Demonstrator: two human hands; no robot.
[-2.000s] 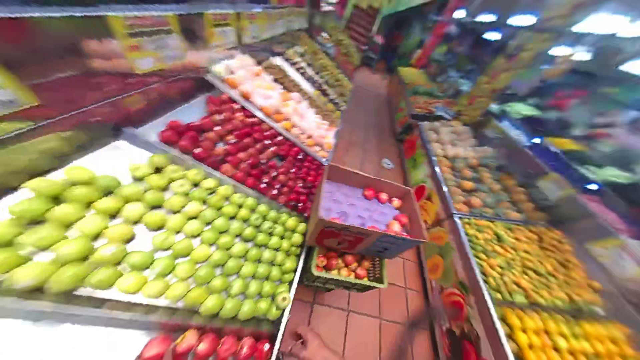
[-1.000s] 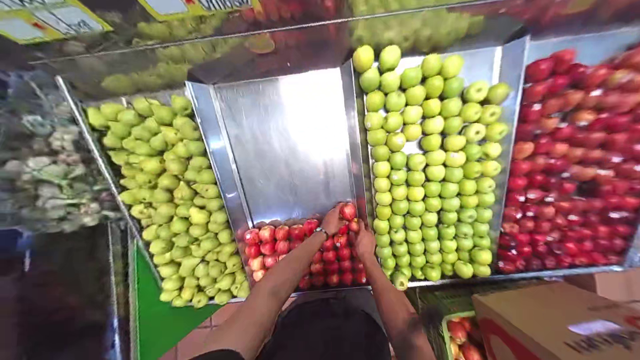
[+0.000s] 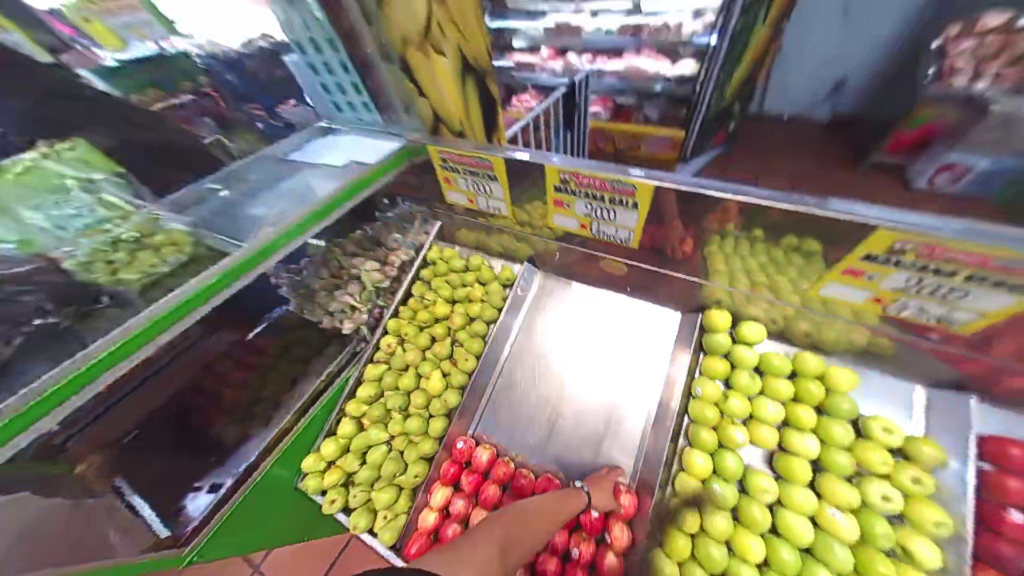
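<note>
My left hand (image 3: 605,490), with a dark bracelet at the wrist, reaches in from the bottom edge. Its fingers curl round a red apple (image 3: 626,502) at the back right corner of the rows of red apples (image 3: 490,494). Those apples fill the front part of a metal display bin (image 3: 572,376), whose back part shows bare, shiny metal. Part of the front rows is hidden under my forearm. My right hand is out of view.
Green pears (image 3: 416,376) fill the bin on the left, green apples (image 3: 768,448) the one on the right. More red apples (image 3: 1000,480) lie at the far right. Price signs (image 3: 600,204) stand along the back. Garlic-like bulbs (image 3: 352,276) are beyond the pears.
The view has swung a lot. One second ago both hands were at the red apples; now only my left hand shows, still at their back right corner.
</note>
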